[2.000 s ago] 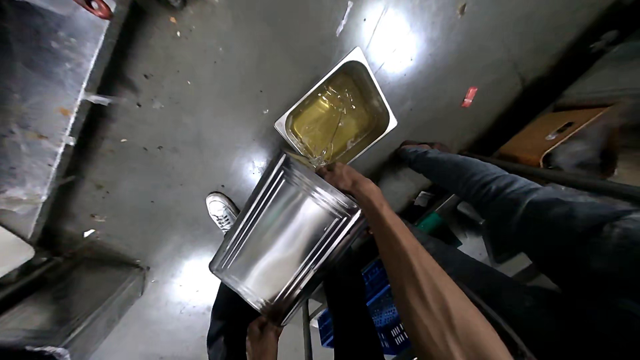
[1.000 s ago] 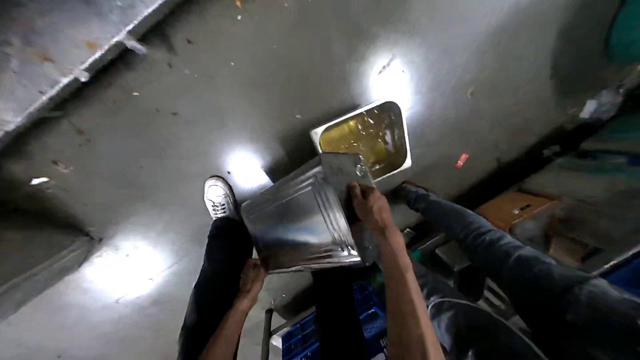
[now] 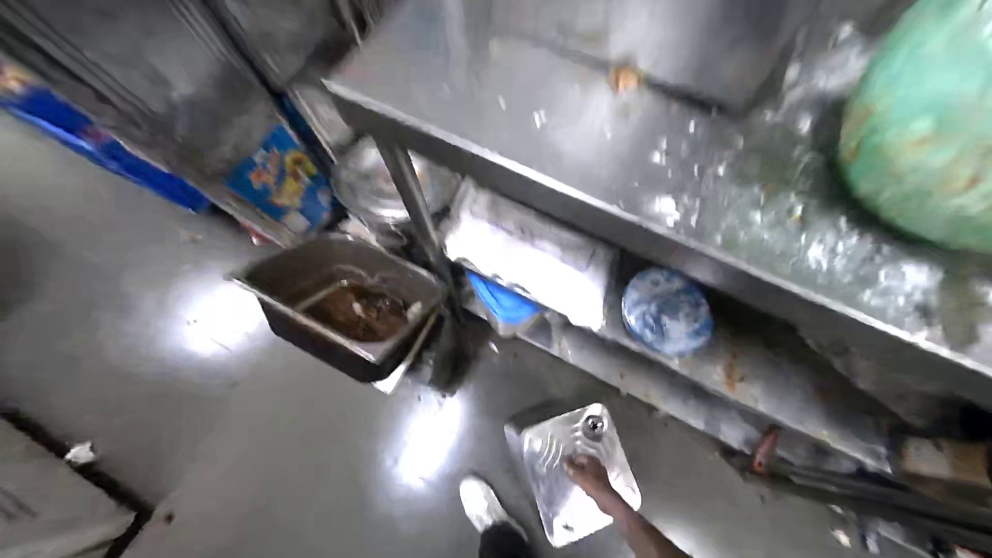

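My right hand [image 3: 587, 471] comes in from the bottom right and is closed at the middle of the top of a square metal tin [image 3: 570, 508]. The tin's top faces the camera, with a round opening near its upper corner. Whether its base touches the floor I cannot tell. My left hand is out of view. A white shoe [image 3: 480, 502] shows just left of the tin.
A deep metal pan [image 3: 310, 329] with brown contents stands at centre left beside the metal table's leg [image 3: 411, 194]. The table edge [image 3: 573, 194] crosses the upper right. Its lower shelf bears a blue-and-white round object [image 3: 666, 311]. A large green rounded object [image 3: 922, 132] is on top.
The view has swung far; the pan of yellow liquid is out of sight. Both hands held the tin tilted beside that pan; now only my right hand shows, at the tin's top.
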